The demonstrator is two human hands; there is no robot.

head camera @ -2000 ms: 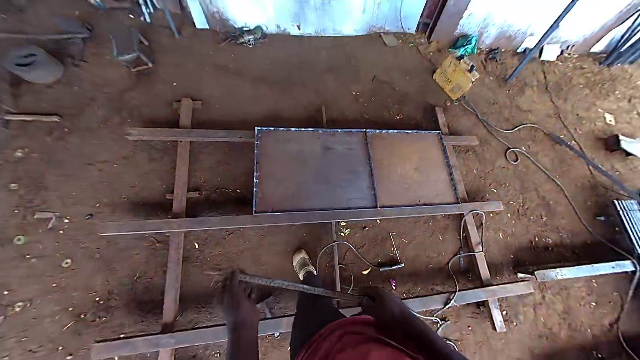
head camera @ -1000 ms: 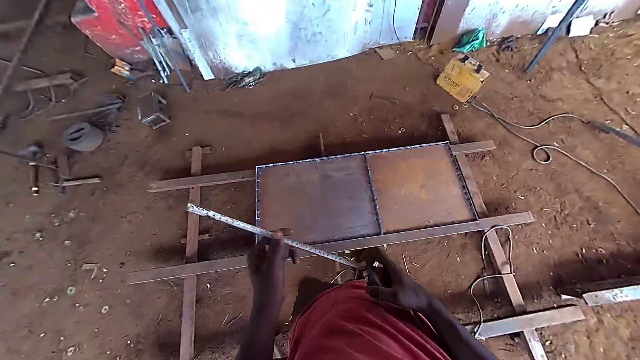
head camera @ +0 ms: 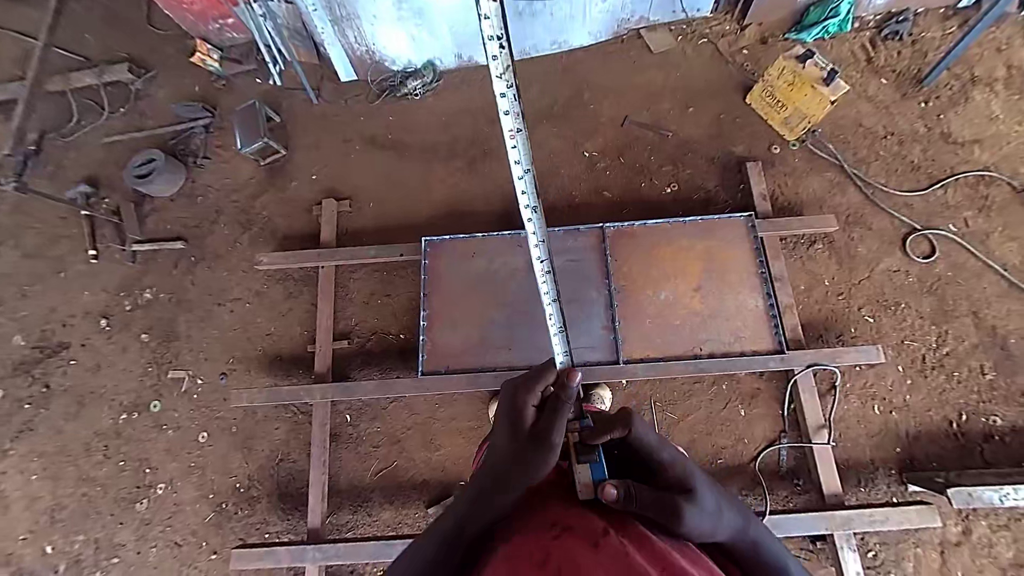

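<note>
My left hand (head camera: 534, 412) pinches the extended blade of a tape measure (head camera: 528, 192) close to its case. My right hand (head camera: 668, 472) holds the blue tape measure case (head camera: 589, 460) in front of my red shirt. The blade runs up and away from me, crossing above a rectangular rusty metal panel (head camera: 520, 308) with a steel frame and a dividing bar. Whether the blade touches the panel cannot be told. The panel lies on long metal bars (head camera: 560, 374) that cross other bars on the dirt ground.
A yellow welding machine (head camera: 792, 94) with cables stands at the back right. At the left lie a hammer (head camera: 90, 228), a rounded metal piece (head camera: 156, 172) and a small box-shaped metal frame (head camera: 260, 132). A coil of wire (head camera: 408, 80) lies by the pale wall sheet. A looped cable (head camera: 836, 408) hangs over the right bar.
The tape blade has swung from pointing left to pointing away from me, and a long length now shows. Both hands are now close together at the case.
</note>
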